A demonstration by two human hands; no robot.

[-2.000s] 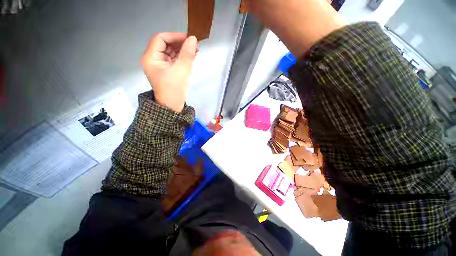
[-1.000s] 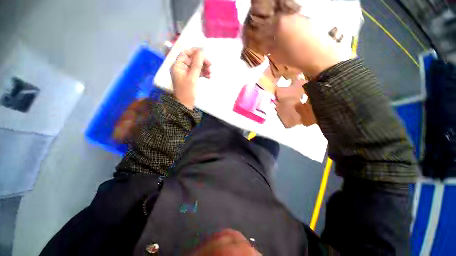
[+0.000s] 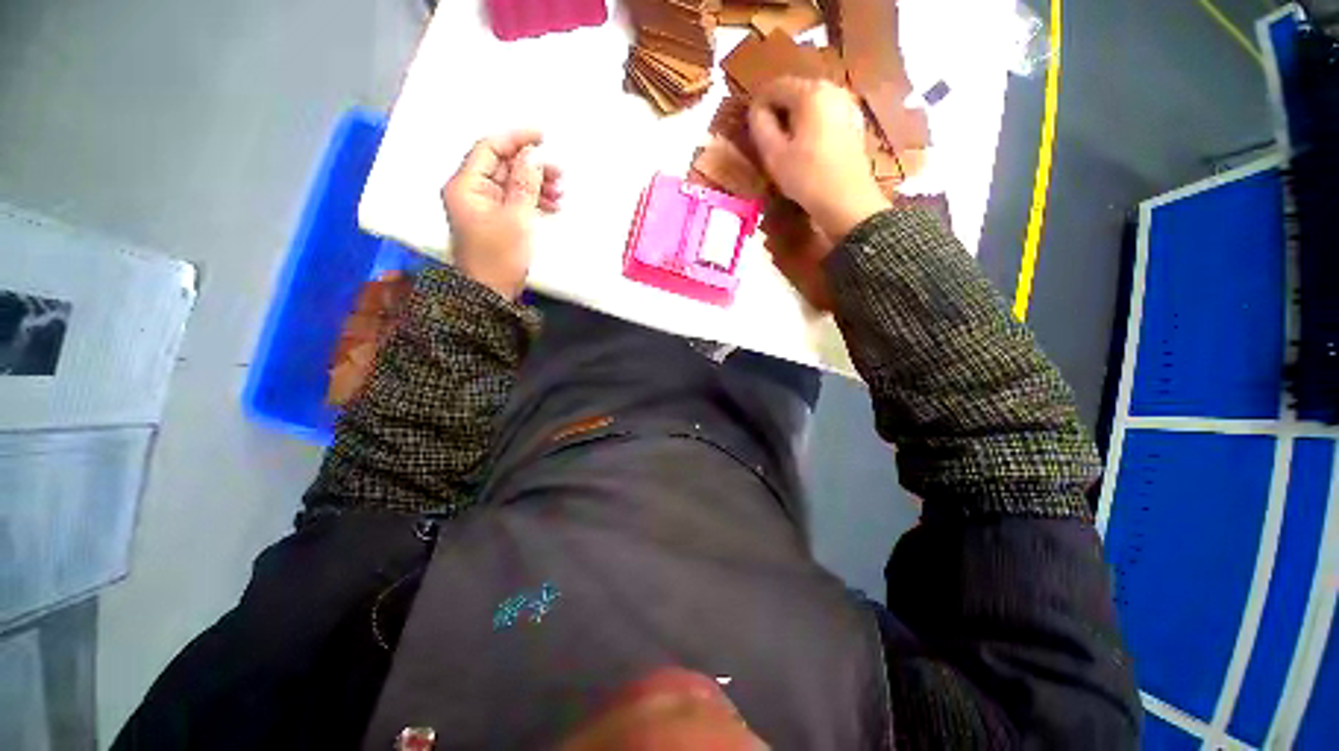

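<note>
My left hand [image 3: 496, 213] is above the left part of the white table [image 3: 455, 88], fingers loosely curled. No brown piece shows in it; whether its fingertips pinch something tiny is unclear. My right hand [image 3: 815, 147] is over the loose brown pieces [image 3: 778, 62], fingers bent down. Whether it grips a piece is hidden. The pink dispenser [image 3: 673, 242] with its white insert [image 3: 720, 236] sits between my hands at the near table edge. Fanned brown pieces [image 3: 668, 66] lie behind it.
A second pink box [image 3: 546, 12] is at the far left of the table, cut by the frame's top. A blue bin [image 3: 301, 294] with brown pieces [image 3: 367, 330] stands left, below the table. Crumpled clear film [image 3: 1025, 47] is at the right edge. Blue panels [image 3: 1212, 316] stand right.
The raised brown piece is gone from my left hand, which has come down over the table. My right hand has moved down to the brown pieces. The view has tilted downward.
</note>
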